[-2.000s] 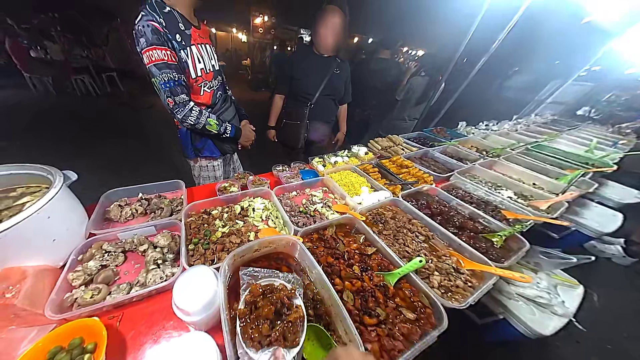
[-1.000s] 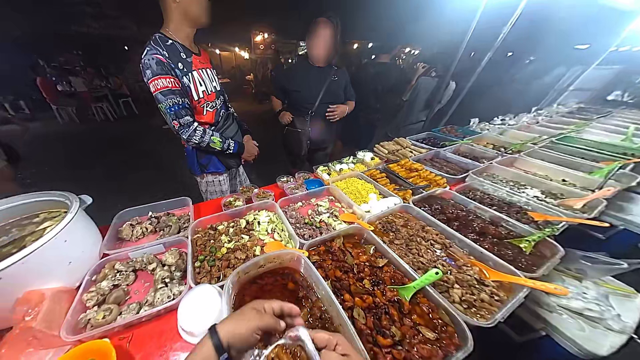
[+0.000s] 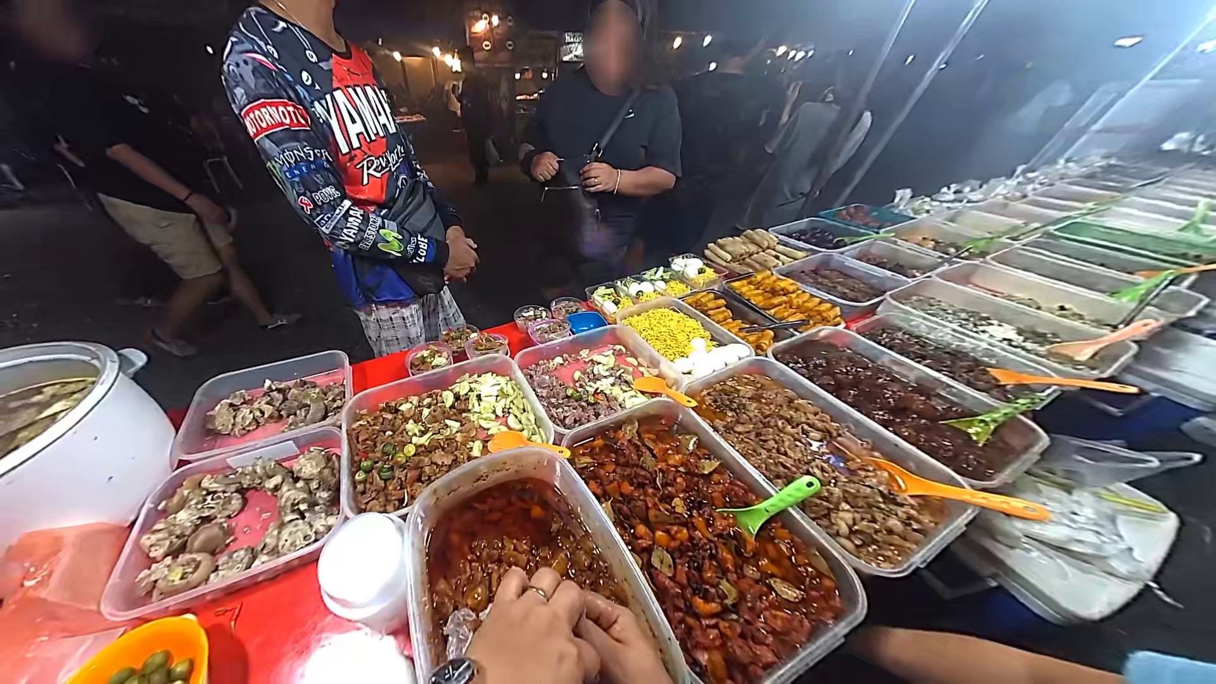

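Observation:
My left hand (image 3: pixel 537 632), with a ring and a dark wristband, is over the near end of a plastic tub of saucy meat stew (image 3: pixel 513 541). Its fingers are bent together around a bit of clear plastic bag (image 3: pixel 463 627). Against it on the right is my right hand (image 3: pixel 617 641), its fingertips pinched together; what they hold is hidden. To the right stands a tub of red-brown meat and vegetables (image 3: pixel 698 560) with a green spoon (image 3: pixel 774 503) in it. A stack of white foam cups (image 3: pixel 363 570) stands to the left of the stew.
Tubs of chopped meat (image 3: pixel 437 427), yellow noodles (image 3: pixel 670 332) and dark stew (image 3: pixel 883 408) fill the table. A white pot (image 3: pixel 76 446) stands left, an orange bowl (image 3: pixel 180 646) near the front. People stand across the table; another person's forearm (image 3: pixel 969 655) is at lower right.
Two seconds ago an open plastic bag of stew was in plain sight above the tub; now my hands are close together there and cover most of it. The person in black has brought both hands up.

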